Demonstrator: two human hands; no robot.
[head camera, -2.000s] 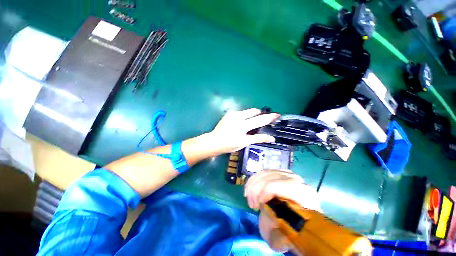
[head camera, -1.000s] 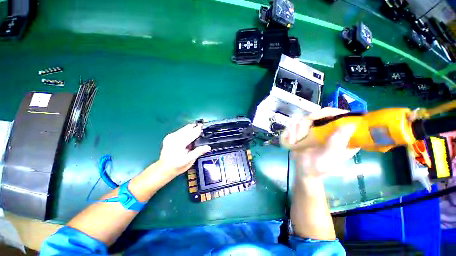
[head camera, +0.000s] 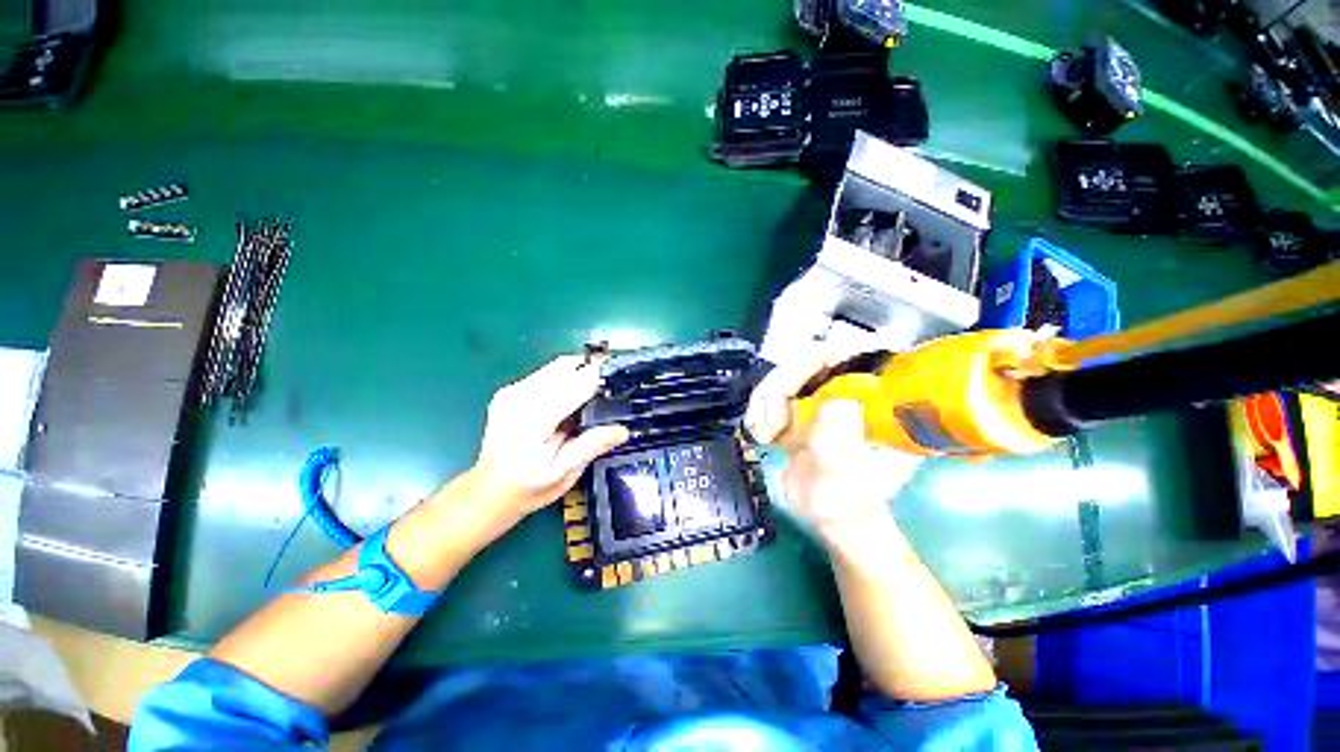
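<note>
A black device housing (head camera: 669, 492) lies open like a clamshell on the fixture (head camera: 669, 570), a flat plate edged with tan-copper blocks. A small window and white markings show on its lower half. My left hand (head camera: 541, 431) holds the left end of the raised half, thumb in front. My right hand (head camera: 838, 448) is closed around an orange-yellow electric screwdriver (head camera: 955, 394), beside the housing's right end. The screwdriver lies nearly level, with its black cord running right. Its tip is hidden by my fingers. The white-grey screw feeder (head camera: 908, 221) stands behind my right hand.
A blue bin (head camera: 1080, 294) with dark contents is right of the feeder. Black housings (head camera: 767, 106) stand across the far bench. A grey-brown box (head camera: 118, 426) and a bundle of thin dark strips (head camera: 250, 316) lie left. A coiled blue cord (head camera: 321, 492) lies near my left wrist.
Over the last second my right hand and the screwdriver have moved left and slightly down, from the feeder toward the housing. My left hand keeps its hold. The view has shifted slightly.
</note>
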